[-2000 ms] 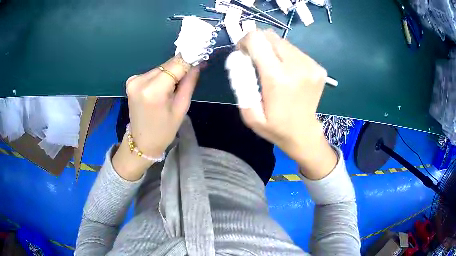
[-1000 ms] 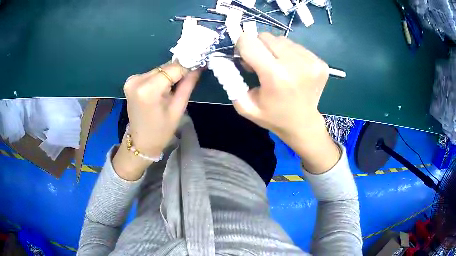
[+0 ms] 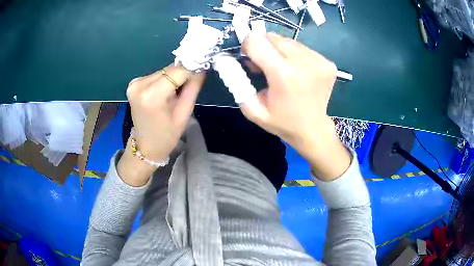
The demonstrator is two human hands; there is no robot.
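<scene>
My left hand point(image 3: 158, 106) holds a bunch of white tabs point(image 3: 196, 45) between thumb and fingers, with small silver rod loops along the bunch's right side. My right hand point(image 3: 296, 85) is closed around a slim white-handled tool point(image 3: 344, 75); its handle end sticks out at the right and its tip is hidden. A thick ribbed white wrap point(image 3: 235, 80) covers one right-hand digit, which is near the loops. Metal rods with white tabs point(image 3: 270, 16) lie in a loose pile just beyond my hands.
Blue-handled snips point(image 3: 428, 28) lie on the dark green bench point(image 3: 78, 52) at right, beside clear plastic bags point(image 3: 462, 93). Below the edge are white bags point(image 3: 57, 127) at left, a crate of silver rods point(image 3: 353, 134) and a round black base point(image 3: 387, 150) at right.
The tab bunch has shifted slightly left and down with my left hand. The wrapped digit has moved left, up against the loops, and more of the tool handle shows than two seconds ago.
</scene>
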